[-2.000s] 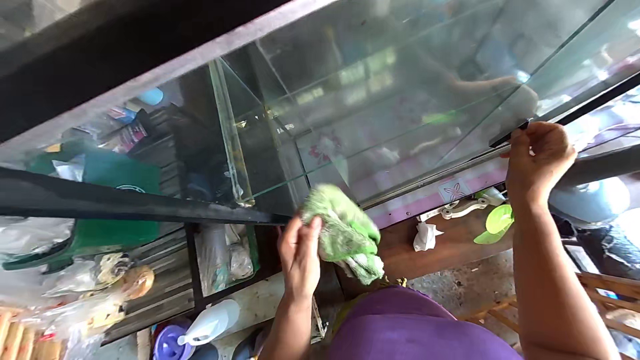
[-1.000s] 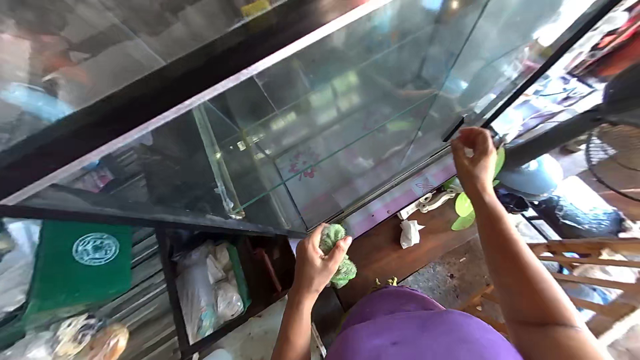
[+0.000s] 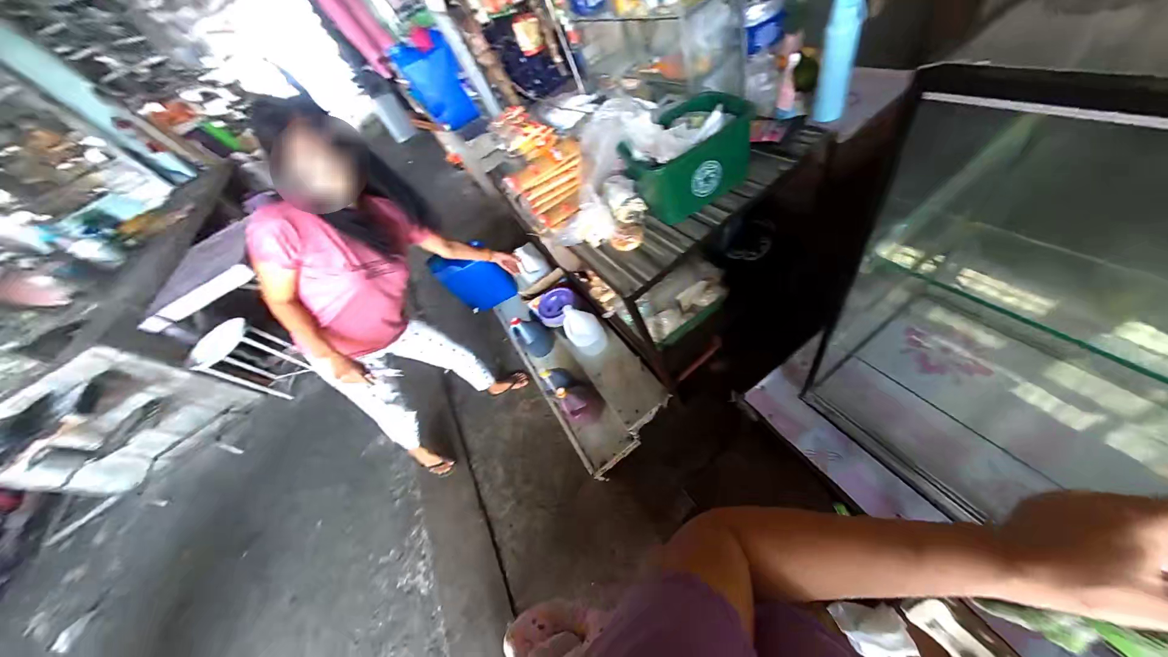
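My left hand [image 3: 1086, 552] is at the right edge of the head view, blurred and partly cut off, at the end of a forearm stretched to the right. It is by the lower edge of a glass display case [image 3: 967, 356] with a dark frame and an inner glass shelf. Whether its fingers hold anything cannot be seen. Just below the hand is a blurred green item [image 3: 1113, 634], beside a crumpled white item [image 3: 873, 630]. My right hand is out of view, and the green cloth cannot be made out with certainty.
A person in a pink shirt [image 3: 333, 274] stands at the left, one hand by a low bench [image 3: 602, 388] with bottles and jugs. Behind it, a slatted table [image 3: 666, 237] bears a green bin [image 3: 703, 164] and plastic bags. A white stool [image 3: 219, 342] stands behind the person.
The view has swung far left, bringing in the person and the bench. My left hand, earlier on the green cloth at the case's lower edge, now reaches right. My right hand has left the view.
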